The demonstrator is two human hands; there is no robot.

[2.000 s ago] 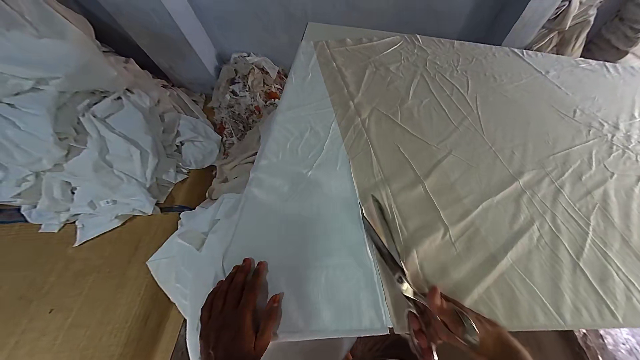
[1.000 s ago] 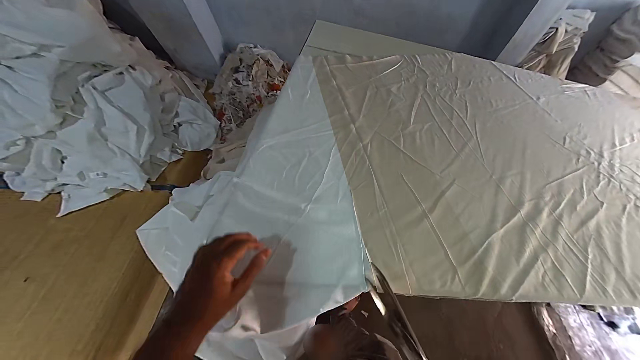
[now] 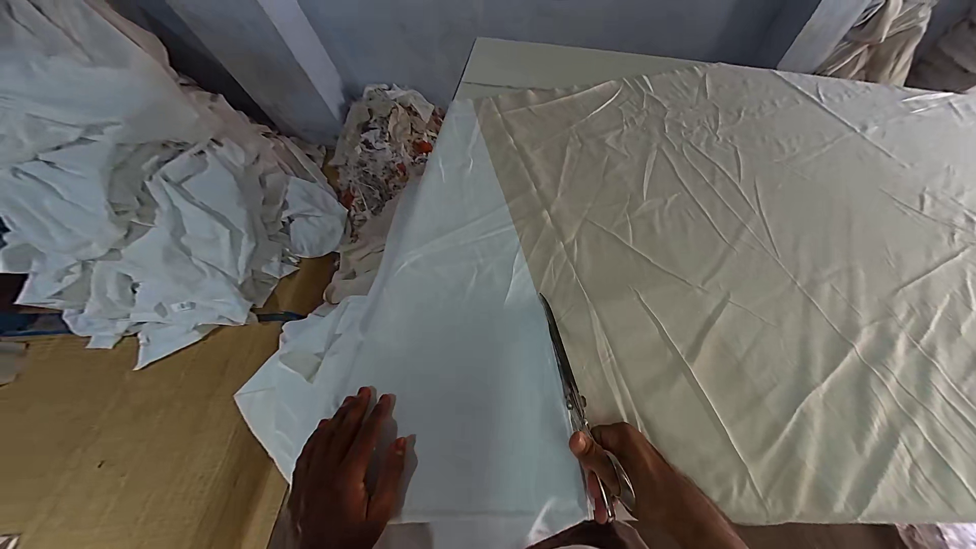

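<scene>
Metal fabric scissors (image 3: 573, 389) are in my right hand (image 3: 637, 473), its fingers through the handle loops. The blades point away from me along the line where white fabric (image 3: 465, 358) meets beige fabric (image 3: 732, 252); they look nearly closed. The lower blade cannot be told apart from the cloth. My left hand (image 3: 347, 473) lies flat on the white fabric near its front left part, fingers apart, holding nothing. Both fabrics lie on a table, the beige one wrinkled and spread to the right.
A large heap of white cloth (image 3: 191, 213) stands at the left, by a brown surface (image 3: 122, 427). Fabric scraps (image 3: 389, 149) are piled beyond the table's left side. The pale tabletop (image 3: 564, 65) shows at the far edge. Bundled cloth (image 3: 881, 42) is at the back right.
A second ago my left hand was raised over the white fabric; now it rests flat on it. The scissors have moved from the front edge up along the line between the fabrics.
</scene>
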